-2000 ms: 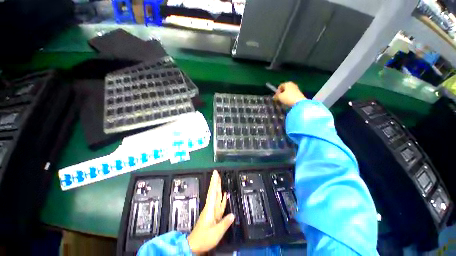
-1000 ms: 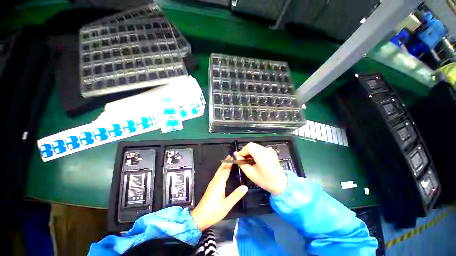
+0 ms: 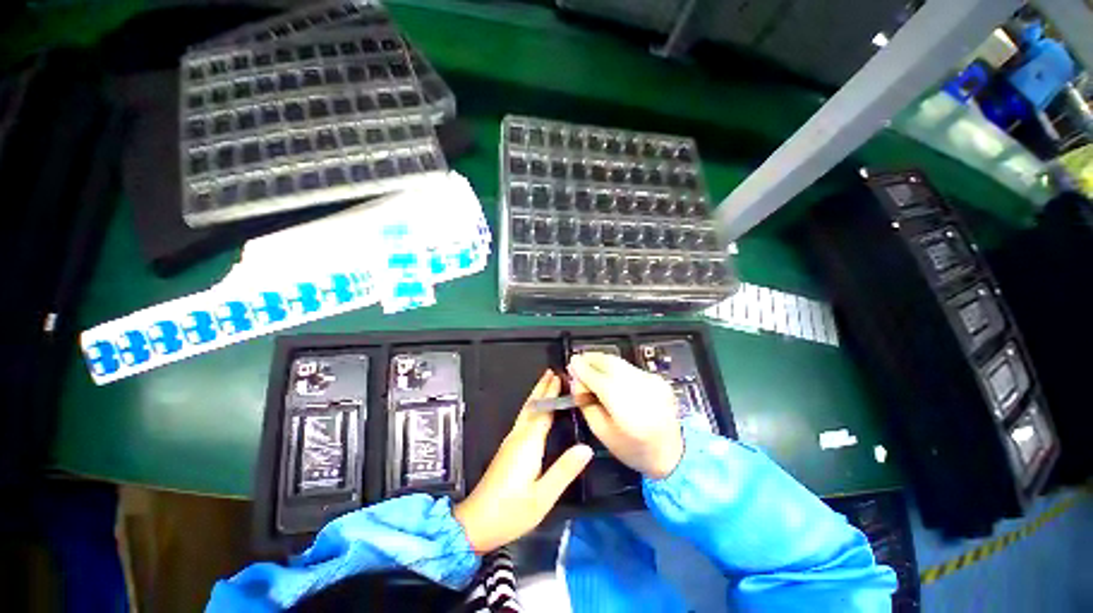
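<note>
A black foam carrier tray (image 3: pixel 269 455) lies in front of me with phone-like units in its slots. Two units (image 3: pixel 321 443) show at its left. My left hand (image 3: pixel 518 485) is at the middle slots, around the edge of a dark unit (image 3: pixel 563 431) that seems tilted up on its side. My right hand (image 3: pixel 629 413) holds grey tweezers (image 3: pixel 551 405) that point left across this unit. Its fingertips are at the unit's upper end. The hands hide most of the unit and any small part at the tips.
A clear blister tray stack (image 3: pixel 617 216) stands behind the carrier. Skewed blister trays (image 3: pixel 306 126) and a liner sheet with blue tabs (image 3: pixel 228 314) lie at left. A white label strip (image 3: pixel 773 314), metal post (image 3: pixel 839 132) and stacked foam trays (image 3: pixel 947 323) are at right.
My right hand has come back from the blister tray stack to the carrier tray beside my left hand. In the last second the tweezers have dropped slightly. The view has tilted down.
</note>
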